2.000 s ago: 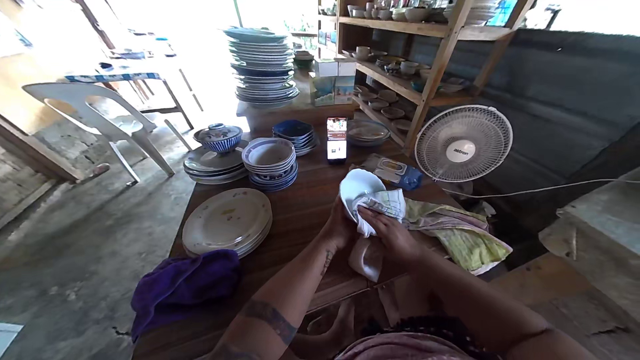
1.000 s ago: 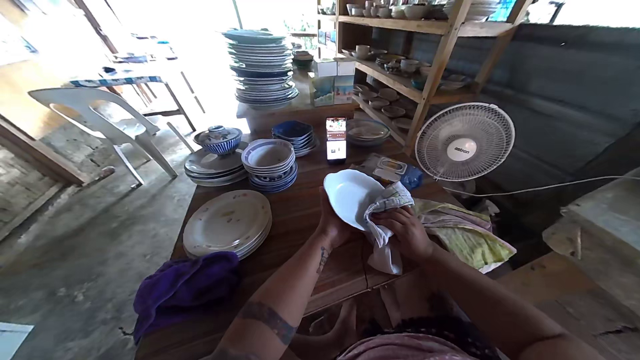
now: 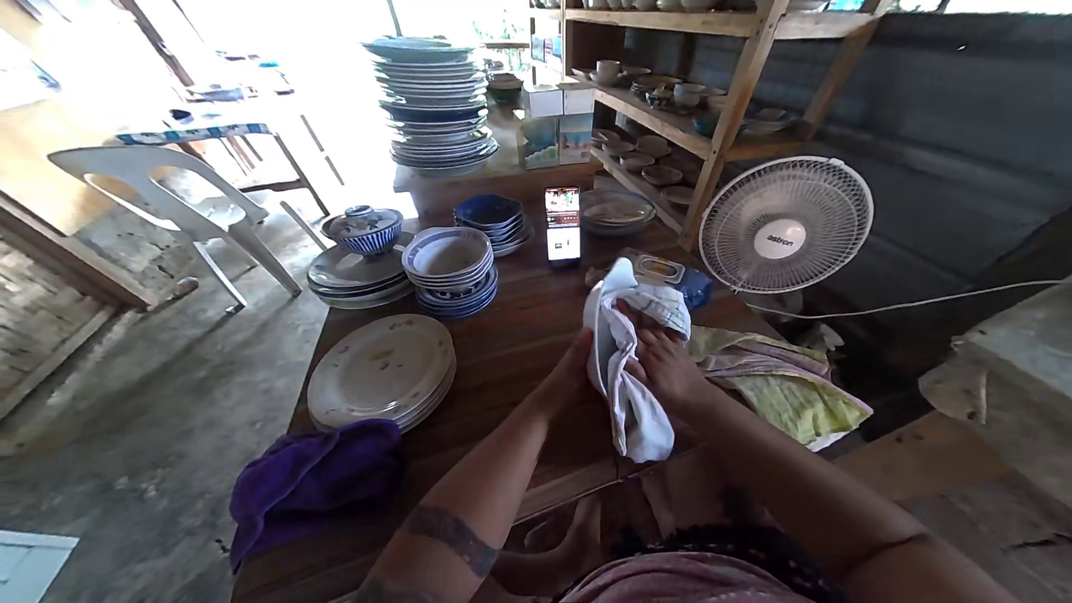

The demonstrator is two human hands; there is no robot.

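Note:
A white dish [image 3: 596, 335], tilted nearly on edge, is held by my left hand [image 3: 573, 368] at its left side over the wooden table. My right hand [image 3: 666, 360] presses a white cloth [image 3: 641, 419] into the dish; the cloth covers much of it and hangs below. A yellow-green and pink cloth [image 3: 779, 381] lies right of my right hand. Behind the dish, a phone [image 3: 563, 226] stands upright with its screen lit. A stack of cream plates [image 3: 381, 368] and a purple cloth [image 3: 322, 477] are to the left of my hands.
Stacked bowls [image 3: 450, 264], a lidded bowl [image 3: 364, 230] on plates and blue dishes [image 3: 488, 216] stand at the table's back left. A tall plate stack [image 3: 431, 109] rises behind. An electric fan [image 3: 785, 226] stands right, its cord [image 3: 904, 310] running rightward. Wooden shelves [image 3: 737, 100] hold dishes.
The white dish has turned from facing up, one second ago, to nearly on edge. My right hand and the cloth have moved further over it.

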